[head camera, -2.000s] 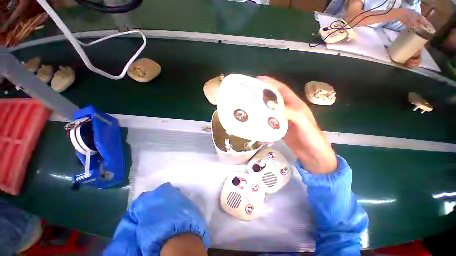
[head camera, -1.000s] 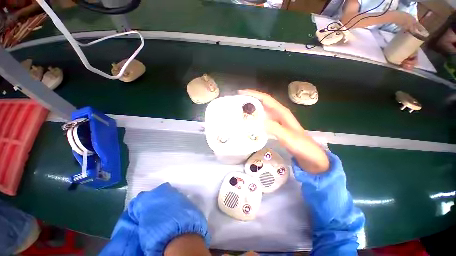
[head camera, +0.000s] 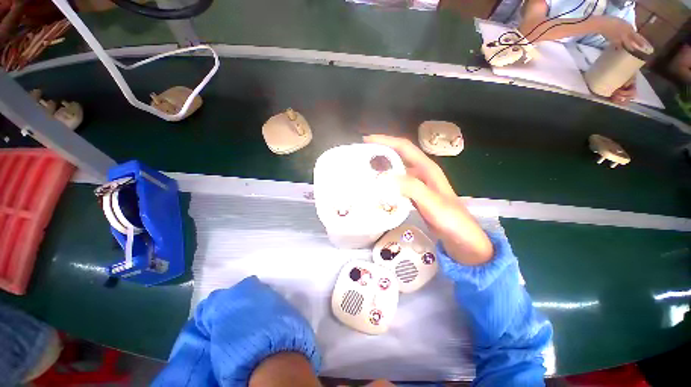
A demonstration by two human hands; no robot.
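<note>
A cream housing body with an end plate on its open end (head camera: 356,189) stands on the whitish foam sheet; the plate is overexposed, with one dark round opening and two small round spots. My right hand (head camera: 413,170) holds it at its far right side, fingers partly hidden behind it. Two grille covers lie beside it, slightly overlapping, one nearer me (head camera: 365,296) and one farther right (head camera: 407,258). Only the wrist of my left hand (head camera: 284,370) shows below its blue sleeve; the hand is cut off by the bottom edge, with a sliver of skin to its right.
Pronged cream covers (head camera: 288,131) lie spaced along the dark green belt (head camera: 364,98). A blue tape dispenser (head camera: 151,227) and coral-red tray (head camera: 30,212) are at left. A white cable (head camera: 136,98) hangs at upper left. A coworker's hands hold a tall sleeve (head camera: 615,69) opposite.
The end plate, tilted above the open housing two seconds ago, now lies over its opening. My right hand has lowered with it. The pronged covers have moved left along the belt.
</note>
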